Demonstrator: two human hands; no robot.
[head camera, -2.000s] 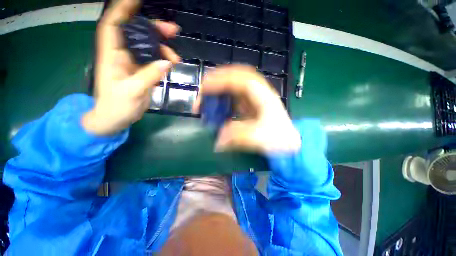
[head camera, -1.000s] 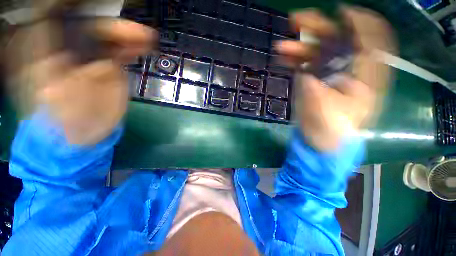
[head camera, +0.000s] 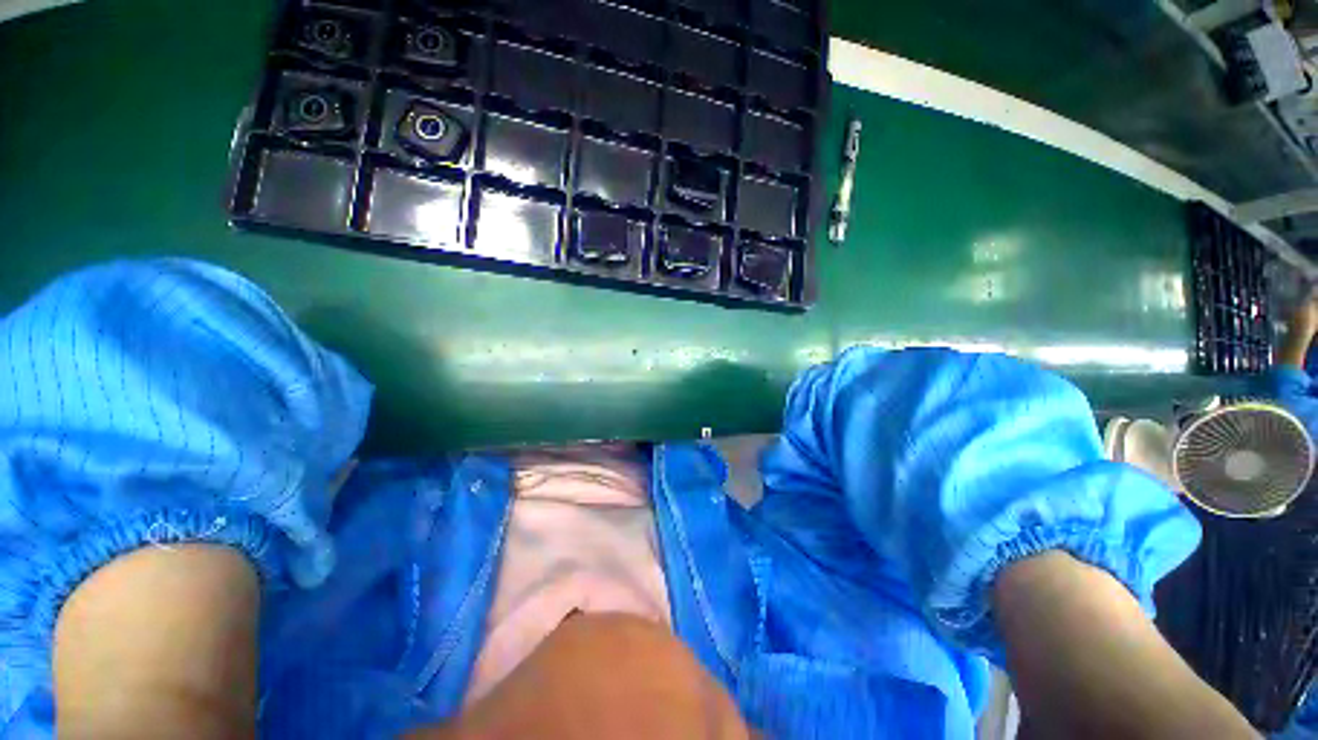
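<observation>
My left hand is out of the picture; only its wrist and blue sleeve show at the lower left. My right hand is cut off too, with its wrist and sleeve at the lower right. A black compartment tray (head camera: 520, 175) lies on the green table top. Several watch bodies with a round ring on the back, one of them a smartwatch (head camera: 431, 129), lie in pockets at the tray's left. More dark blocks, one of them a watch body (head camera: 685, 255), sit in pockets at the lower right. Whether my hands hold anything is hidden.
A pen (head camera: 846, 181) lies on the green table top (head camera: 983, 275) right of the tray. A second black tray (head camera: 1230, 297) stands at the far right. A round fan (head camera: 1240, 460) is at the right edge, with part of another person's arm (head camera: 1299, 336) above it.
Both hands have moved from over the tray down and outward, out of the picture. The tray's left pockets with ringed watch bodies are now uncovered. The view has shifted somewhat.
</observation>
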